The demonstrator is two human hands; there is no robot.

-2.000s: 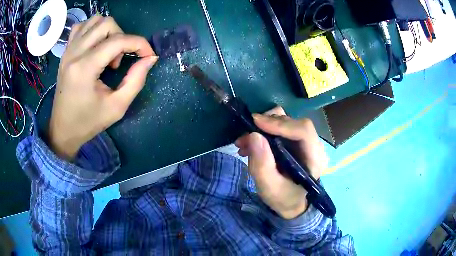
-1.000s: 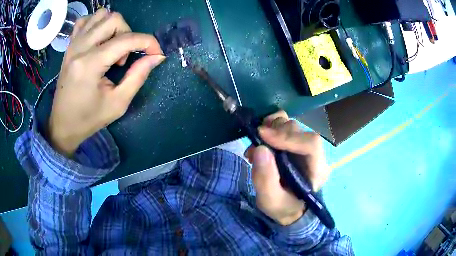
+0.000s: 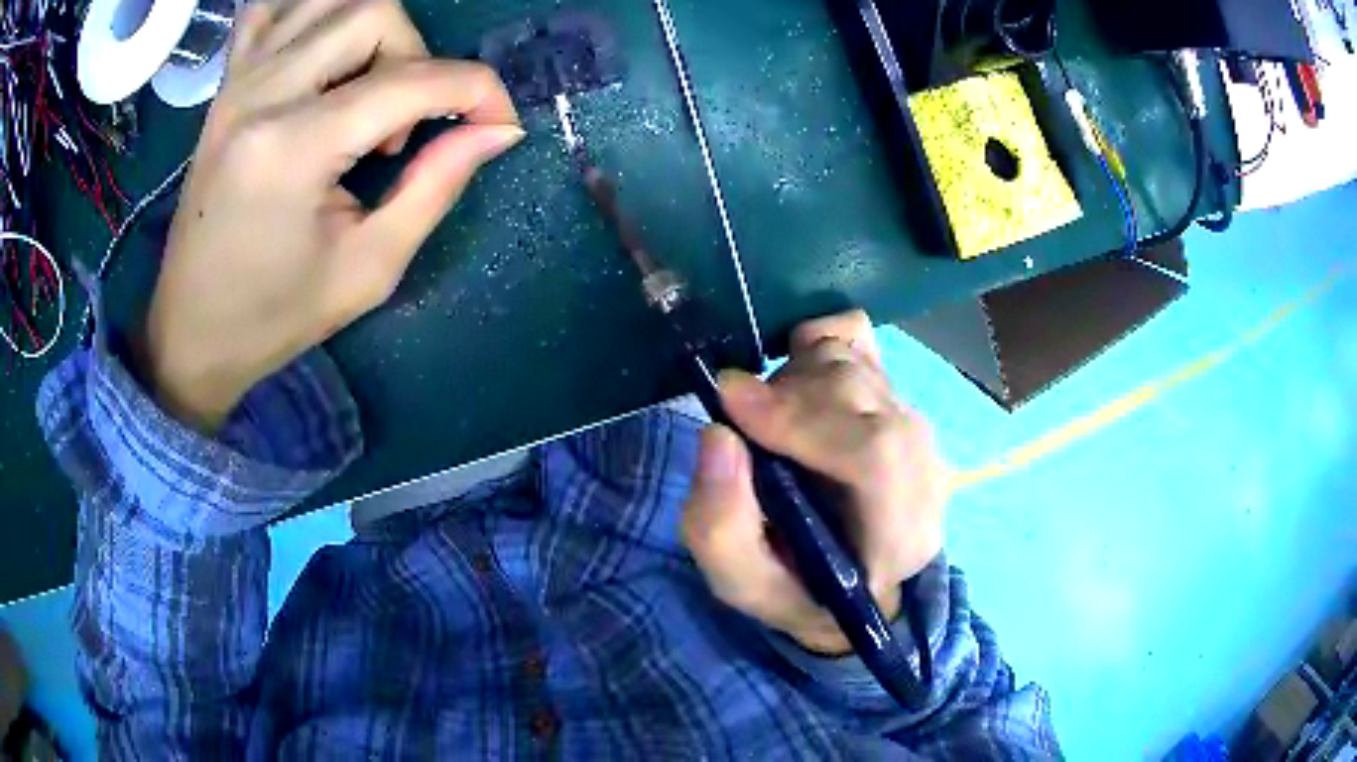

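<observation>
My left hand [image 3: 305,201] is palm-side in, thumb and index fingertips pinched on what looks like a very thin wire, left of the connector; most of it is hidden. A small shiny connector [image 3: 566,119] sticks out from the dark holding block [image 3: 524,63] on the green mat. My right hand [image 3: 833,462] grips the black soldering iron [image 3: 816,543] like a pen. Its long dark tip points up and left, at or just below the connector's lower end; contact cannot be told.
A white solder spool [image 3: 131,45] and wire bundles [image 3: 33,164] are at the upper left. A yellow sponge [image 3: 994,164] sits in the black iron stand [image 3: 905,112] at right. An open cardboard box [image 3: 1079,328] is below the bench edge. Orange-red handles lie on a white sheet [image 3: 1272,164].
The view has shifted, so the bench sits higher in the picture. The iron has swung steeper and its tip has come closer to the connector's lower end. My left hand keeps its pinch.
</observation>
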